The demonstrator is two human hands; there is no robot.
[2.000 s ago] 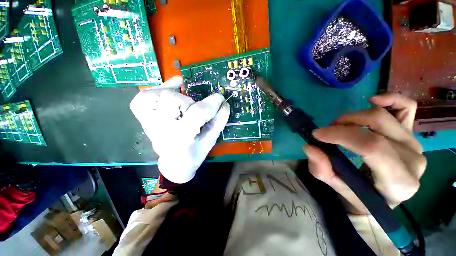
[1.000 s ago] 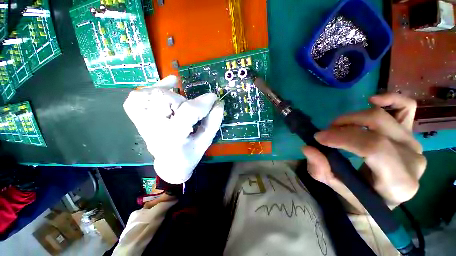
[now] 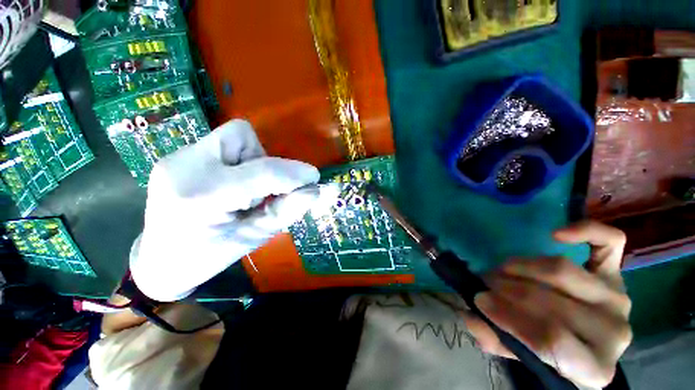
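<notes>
A green printed circuit board [image 3: 352, 236] lies on an orange mat [image 3: 286, 68], with round white-ringed components near its top edge. My left hand [image 3: 221, 209], in a white glove, covers the board's upper left with its fingers pinched together. A thin pale strand, likely solder wire [image 3: 252, 263], shows below the glove; its end at the fingertips is hard to see. My right hand [image 3: 560, 305] is bare and holds the black soldering iron [image 3: 457, 278]. The iron's tip is at the board's top edge by the ringed components; contact cannot be told.
Other green boards [image 3: 148, 99] lie at the left. A blue solder tray [image 3: 526, 137] with silvery bits stands right of the mat, below a yellow sponge [image 3: 499, 19] in a dark holder. A reddish-brown fixture [image 3: 640, 152] is at the far right. Part of a white grille [image 3: 19, 27] shows top left.
The view has shifted, so the bench appears lower and the sponge shows. My left hand has moved left and up relative to the board. The iron stays near the ringed components.
</notes>
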